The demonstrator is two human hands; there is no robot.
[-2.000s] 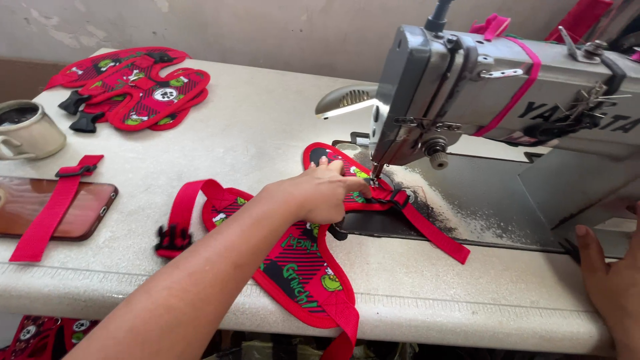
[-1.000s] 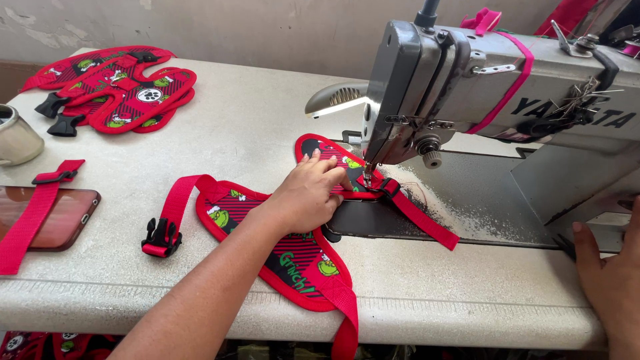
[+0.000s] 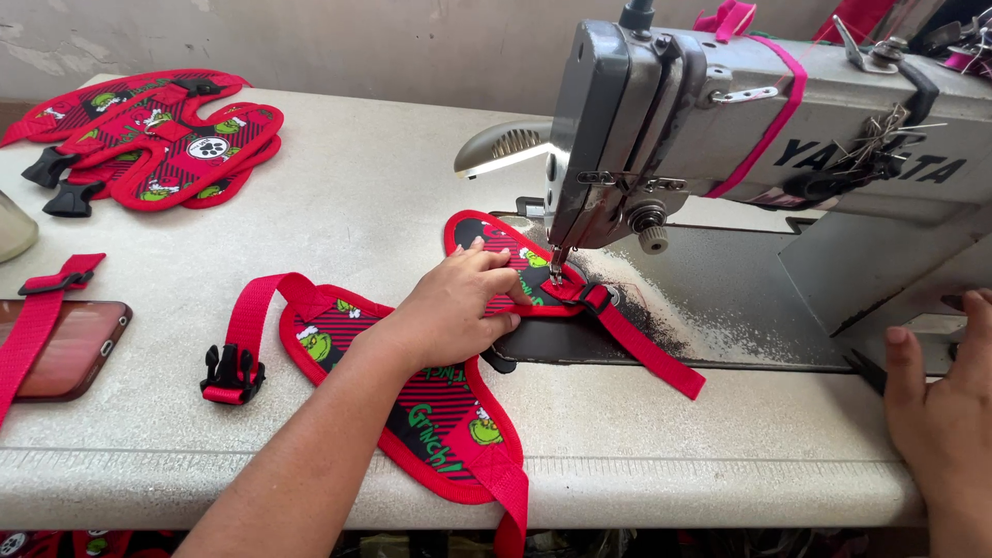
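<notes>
Under the presser foot (image 3: 556, 271) of the sewing machine (image 3: 697, 116) lies a printed fabric pet harness (image 3: 442, 411) with red binding. My left hand (image 3: 465, 298) rests flat on its upper part, fingers spread, left of the needle. A red webbing strap (image 3: 651, 349) with a black slider (image 3: 594, 297) runs from the harness to the right of the foot. Another strap, ending in a black buckle (image 3: 232, 375), curls to the left. My right hand (image 3: 942, 403) is at the right edge, beside black scissors (image 3: 866, 370) on the machine bed; part of it is out of frame.
Finished-looking harnesses (image 3: 170, 139) lie stacked at the back left. A phone (image 3: 81, 349) with a red strap (image 3: 35, 333) across it lies at the left, near a partly visible cup (image 3: 14, 229). A small lamp (image 3: 504, 146) juts from behind the machine head.
My left hand shifts slightly on the harness and its fingers look more spread than two seconds ago. The view has moved somewhat; my right hand stays at the right edge.
</notes>
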